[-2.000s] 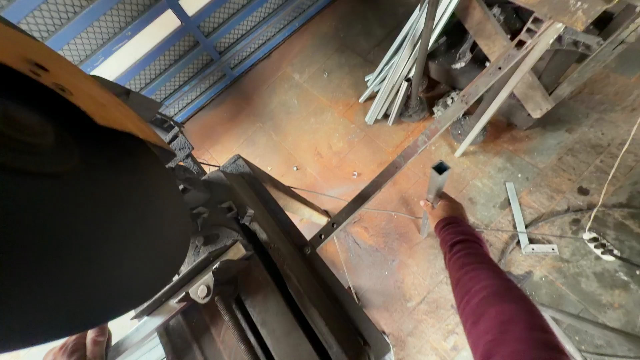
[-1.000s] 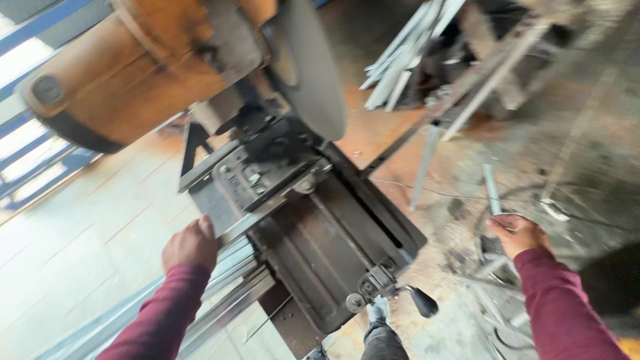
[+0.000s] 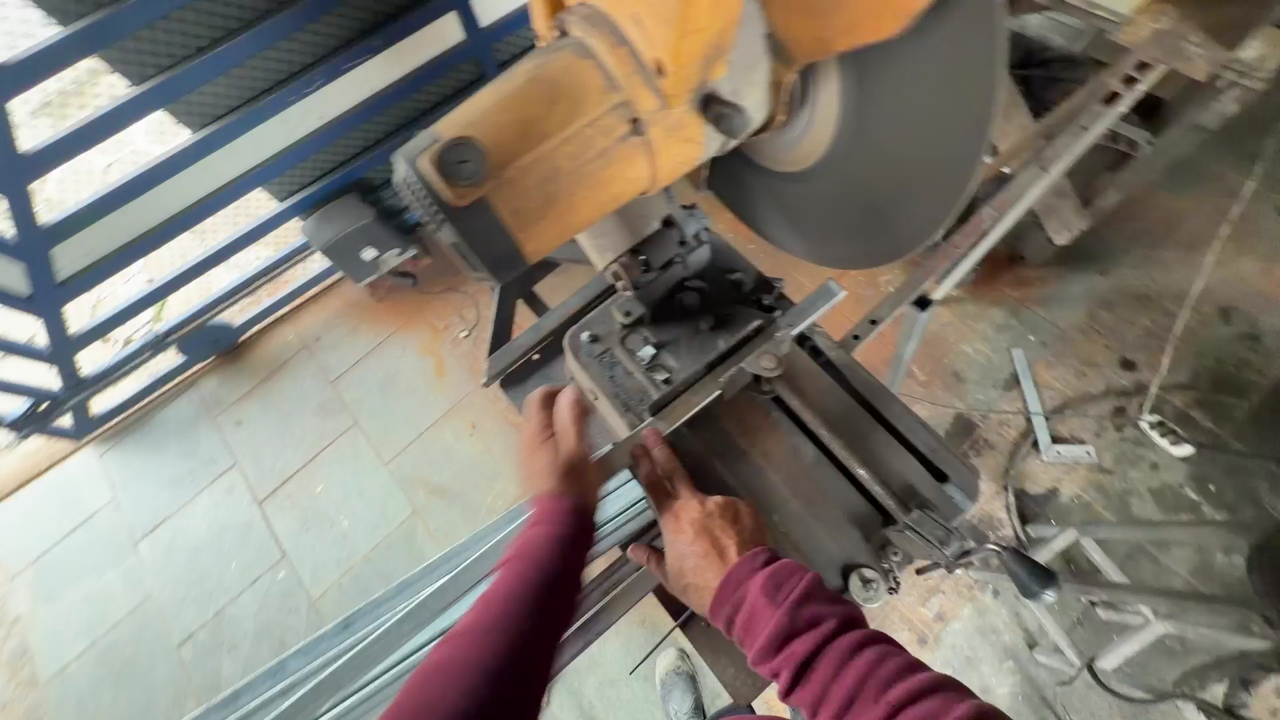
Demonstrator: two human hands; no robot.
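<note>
An orange abrasive cut-off saw (image 3: 600, 130) has its large cutting disc (image 3: 870, 150) raised above the base (image 3: 800, 470). A metal bar (image 3: 690, 408) lies across the base against the fence, under the clamp, its end showing past the slot. My left hand (image 3: 560, 445), blurred, is at the near end of this bar, beside the base's left edge. Close to it, my right hand (image 3: 700, 525) has its fingertips on the bar, fingers spread over the base. The left fingers partly hide the bar's end. The vise crank handle (image 3: 1020, 575) is at the lower right.
Long metal tubes (image 3: 400, 630) run to the lower left beneath my arms. A blue metal gate (image 3: 190, 220) stands at the left. On the floor at the right are an angled metal piece (image 3: 1045, 420), a power strip (image 3: 1167, 436) and a cable. My shoe (image 3: 680, 685) shows below.
My right hand has moved left from the floor side of the saw to the bar; the piece it held is no longer in it. The view has shifted greatly.
</note>
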